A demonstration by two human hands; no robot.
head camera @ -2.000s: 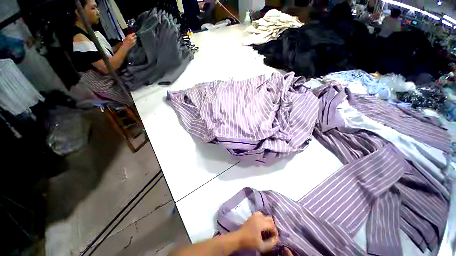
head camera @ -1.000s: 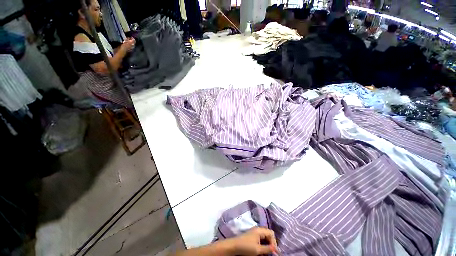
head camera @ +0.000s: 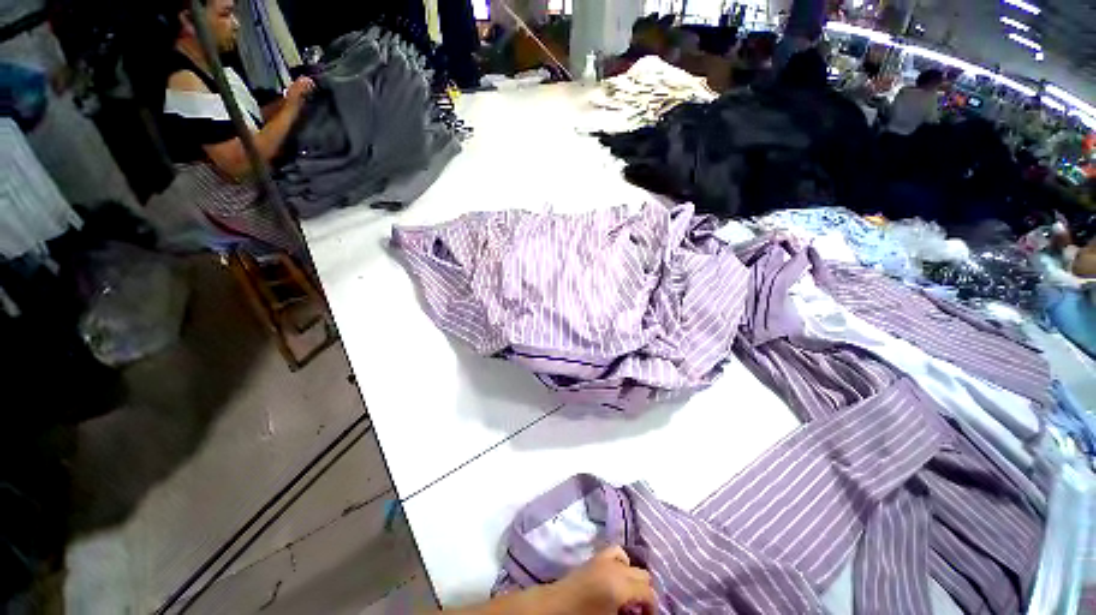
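A purple striped shirt [head camera: 703, 555] lies nearest me at the bottom of the view, its collar [head camera: 537, 519] curved open with a pale inside. My left hand [head camera: 611, 584] comes in from the lower left, fingers closed on the front edge just below the collar. The fingertips are partly hidden and cut close by the bottom edge. The sleeve [head camera: 829, 463] stretches to the upper right. My right hand is not in view.
A crumpled striped shirt pile [head camera: 577, 288] sits mid-table [head camera: 481, 439]. More striped shirts [head camera: 949, 318] lie right, near clear plastic strips [head camera: 1064, 541]. Dark garments [head camera: 769, 144] and a cream heap [head camera: 655, 87] lie beyond. A person [head camera: 222, 120] handles grey garments [head camera: 361, 126] at far left.
The view has shifted slightly. My left hand moved a little down along the shirt front and stays on it. Dark-looking fingertips beside it two seconds ago no longer show.
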